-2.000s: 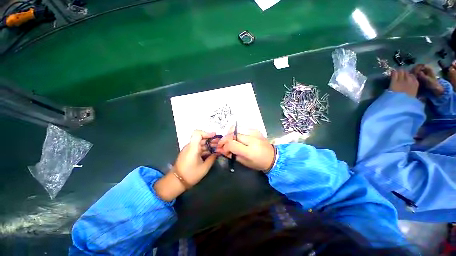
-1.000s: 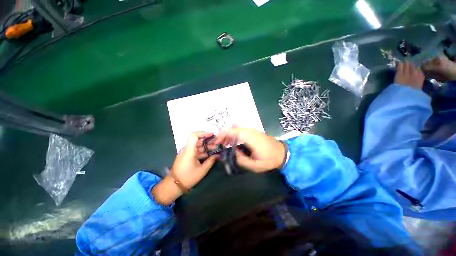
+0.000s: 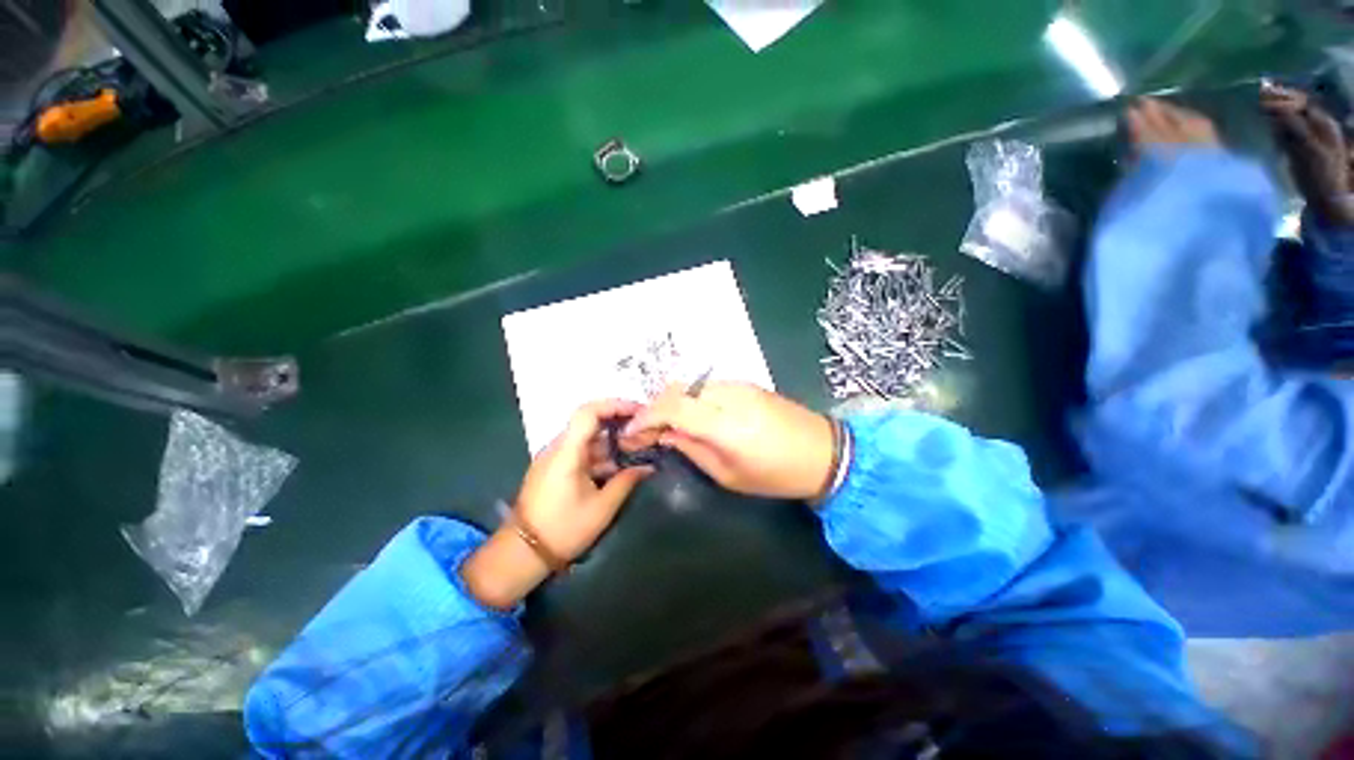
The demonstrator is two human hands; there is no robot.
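Observation:
My left hand (image 3: 572,486) holds a dark ring-shaped housing (image 3: 624,446) at the near edge of a white paper sheet (image 3: 572,349). My right hand (image 3: 743,438) is against the housing from the right, its fingertips at the ring. A slim tool's pointed tip (image 3: 701,382) sticks up from my right fingers; the rest of it is hidden. Small metal pins (image 3: 649,361) lie scattered on the paper. A large pile of silvery pins (image 3: 891,324) lies on the bench right of the paper.
A ring housing (image 3: 616,162) lies on the bright green belt. Clear plastic bags lie left (image 3: 208,498) and right (image 3: 1017,215). A white scrap (image 3: 815,196) is near the belt edge. Another person's blue sleeve (image 3: 1181,297) is at right. A metal bracket (image 3: 164,371) is at left.
The housing on the belt has shifted left. My right hand moved away from the ring housing and is back at it. The neighbouring person's hand has reached farther forward.

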